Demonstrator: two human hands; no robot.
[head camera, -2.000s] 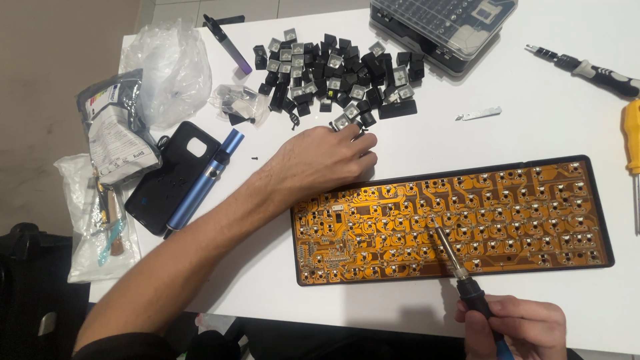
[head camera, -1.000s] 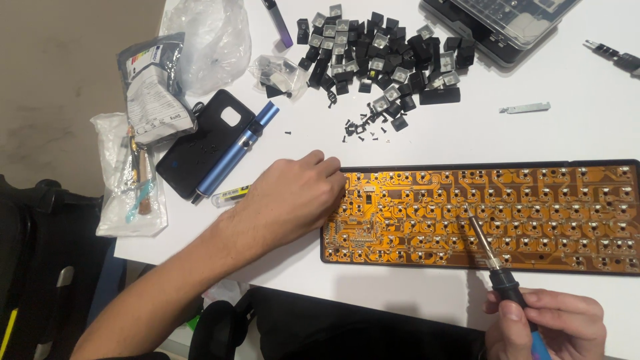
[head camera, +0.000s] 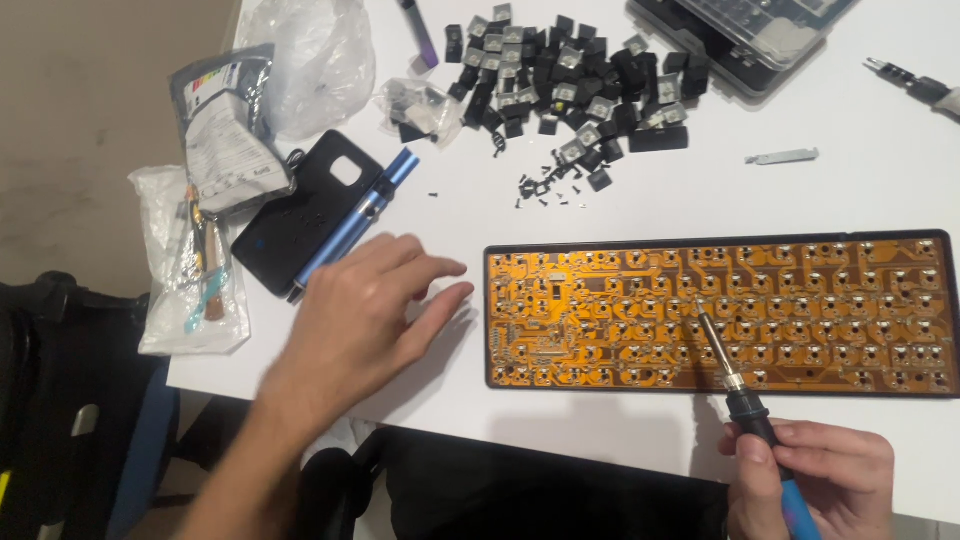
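Note:
A keyboard circuit board (head camera: 600, 322), orange-brown in a black frame, lies on the white table with its soldered side up. My right hand (head camera: 810, 472) grips a soldering iron (head camera: 754, 412) with a blue handle; its metal tip is over the middle of the board, and whether it touches cannot be told. My left hand (head camera: 367, 322) is left of the board, thumb and forefinger apart, nothing between them. Under or beside that hand's knuckles runs a blue metallic pen-shaped tool (head camera: 356, 217), lying across a black phone case (head camera: 307, 202).
Black and clear keycaps (head camera: 570, 75) are heaped behind the board, with small screws (head camera: 551, 184) in front. Plastic bags (head camera: 307, 67) lie at left. A plastic case (head camera: 750, 45), a small metal blade (head camera: 784, 157) and a screwdriver (head camera: 911, 82) lie at the back right. A black chair (head camera: 67, 405) stands lower left.
My left hand has moved from the board's left edge out to the left, and its fingers have spread. The soldering iron stays over the board. The view has shifted left.

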